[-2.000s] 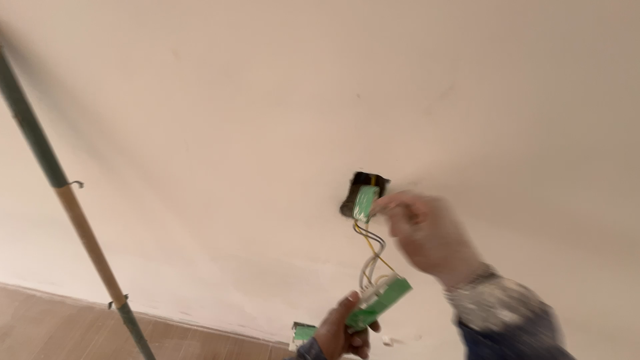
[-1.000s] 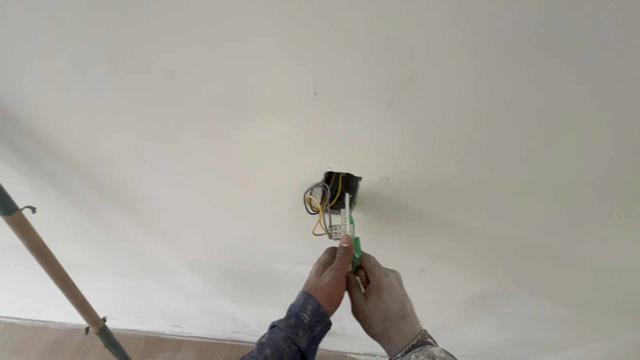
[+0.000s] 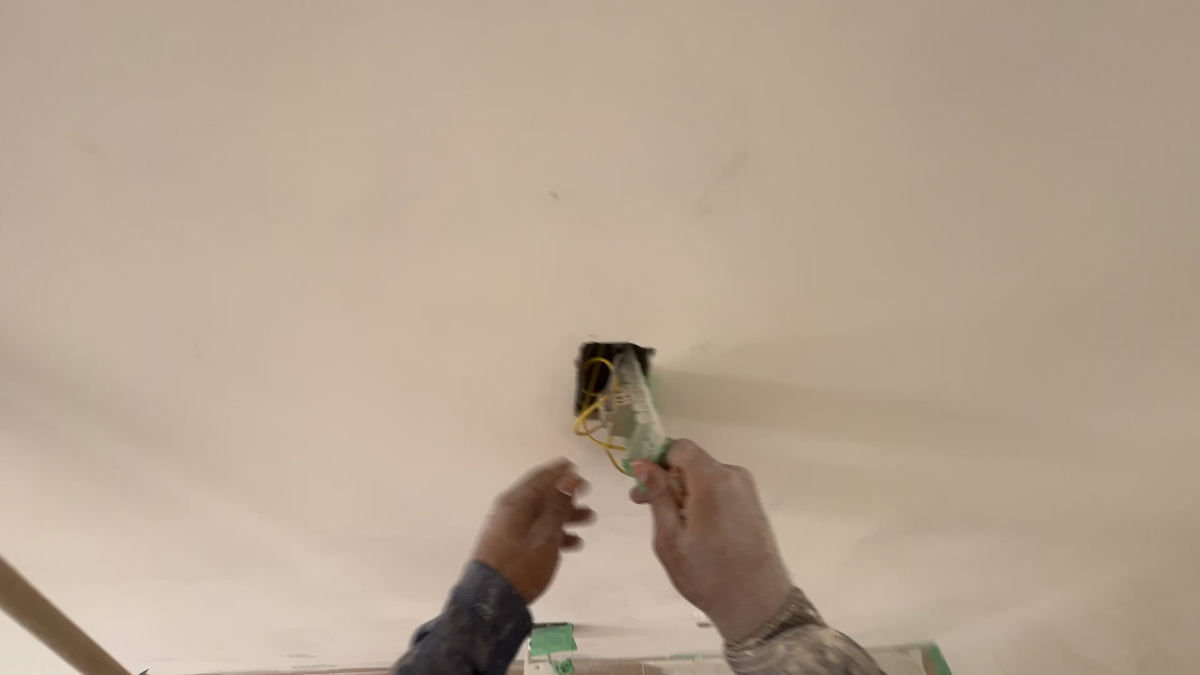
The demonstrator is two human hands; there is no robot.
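A black electrical box (image 3: 594,375) is set in the pale wall, with yellow wires (image 3: 589,427) looping out of it. Against its right side, a wired fitting partly covered in green tape (image 3: 645,427) slants out of the opening. My right hand (image 3: 717,525) pinches the lower end of this taped fitting between thumb and fingers. Below and left of the box is my left hand (image 3: 534,525), blurred, its fingers apart and nothing in them. The wires' ends behind the fitting are hidden.
A wooden pole (image 3: 56,619) crosses the lower left corner. Low on the wall, between my forearms, is a white fitting with green tape (image 3: 553,639). More green tape (image 3: 936,658) shows at the bottom right. The wall (image 3: 469,234) fills most of the view.
My left hand has let go of the fitting and moved away to the left. The fitting, held lower by my left hand two seconds ago, is now up at the box in my right hand.
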